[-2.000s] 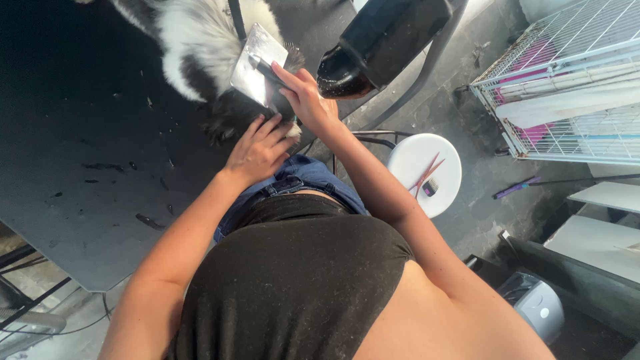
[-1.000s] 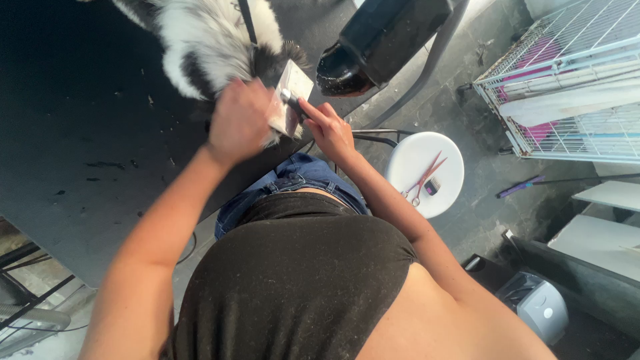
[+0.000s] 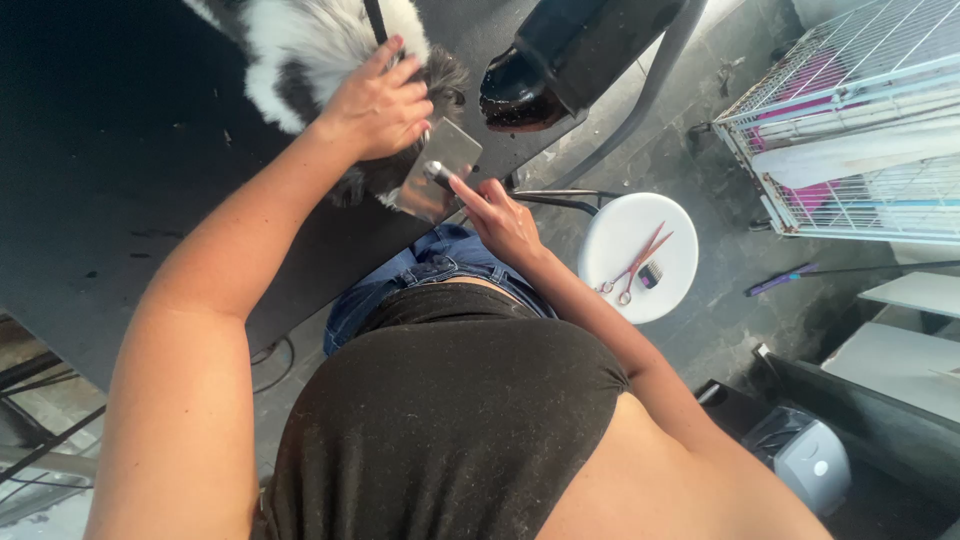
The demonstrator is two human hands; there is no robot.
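A black, grey and white dog (image 3: 322,60) is on a black grooming table (image 3: 67,187), with a dark strap (image 3: 375,21) over its fur. Across the fur near that strap lies my left hand (image 3: 379,105), fingers a little spread; whether it pinches any hair I cannot tell. In my right hand (image 3: 502,217) is the dark handle of a grooming slicker brush (image 3: 442,169), whose broad shiny plate-like back faces up beside the dog's dark fur. The bristle side is hidden.
A black dryer nozzle (image 3: 532,90) reaches over the table edge. Thinning or cutting scissors (image 3: 641,259) and a small clipper comb (image 3: 651,274) lie on a round white stool (image 3: 675,217). A white wire cage (image 3: 847,135) and a grey bin (image 3: 814,465) stand at right.
My left hand has moved from beside the brush up onto the dog's fur near the strap. The brush in my right hand has shifted toward the table's near edge.
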